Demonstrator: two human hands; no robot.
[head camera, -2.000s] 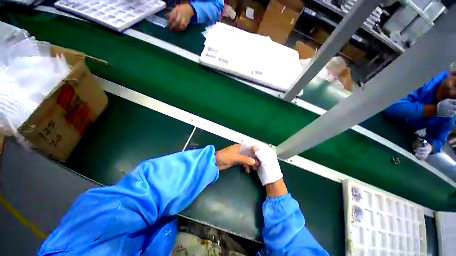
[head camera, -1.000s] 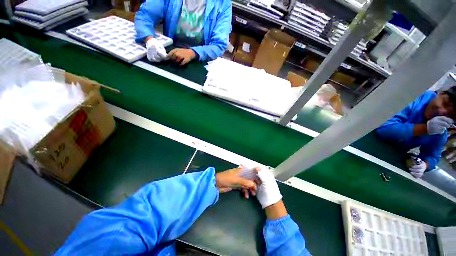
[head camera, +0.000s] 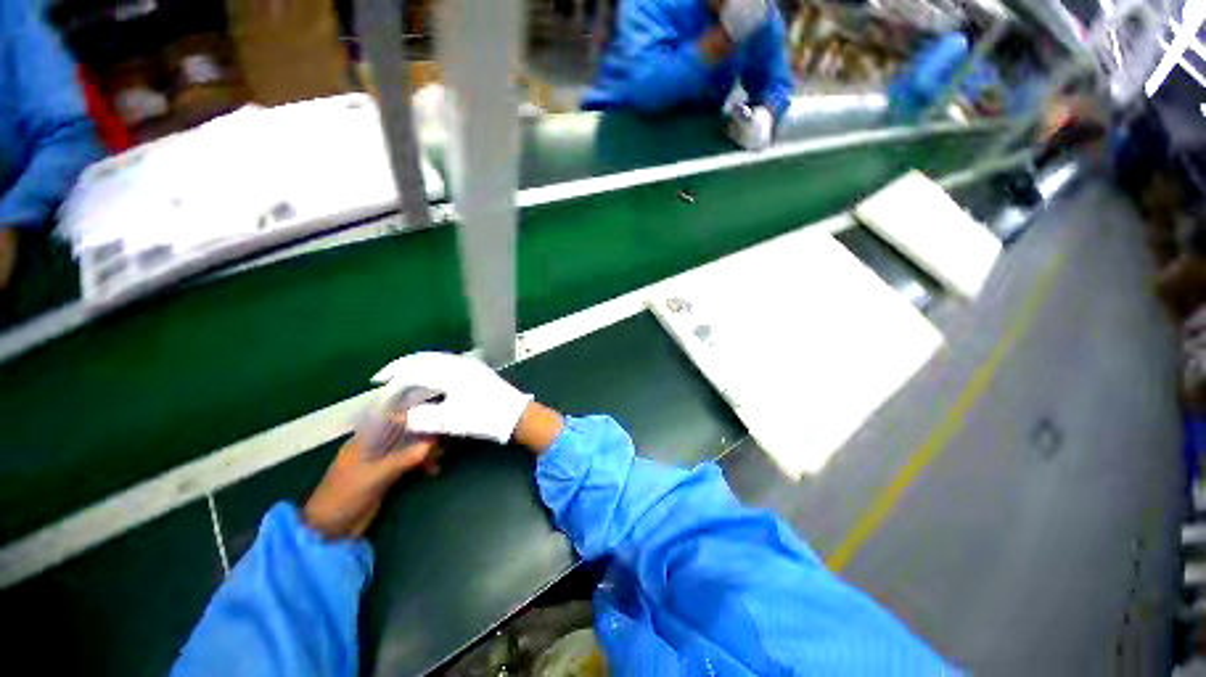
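Note:
My bare left hand (head camera: 357, 479) and my white-gloved right hand (head camera: 459, 397) meet above the dark green bench top, near the pale side rail. Between them is a small translucent bubble bag (head camera: 385, 430), blurred and partly covered by my fingers. Both hands seem to grip it. Whether a part is inside cannot be told. The white packing tray (head camera: 813, 344) lies to the right, with two grey round spots at its near-left corner region; its pockets are washed out.
The green conveyor belt (head camera: 582, 251) runs beyond the side rail (head camera: 172, 489), with a small dark part (head camera: 686, 196) on it. A frame upright (head camera: 483, 199) stands just beyond my hands. White trays (head camera: 238, 199) lie across the belt; another tray (head camera: 932, 232) lies right. Co-workers in blue are across.
The view has swung right; the carton has left the picture and the whole packing tray shows. My hands stay together at the bag, now further left in the picture.

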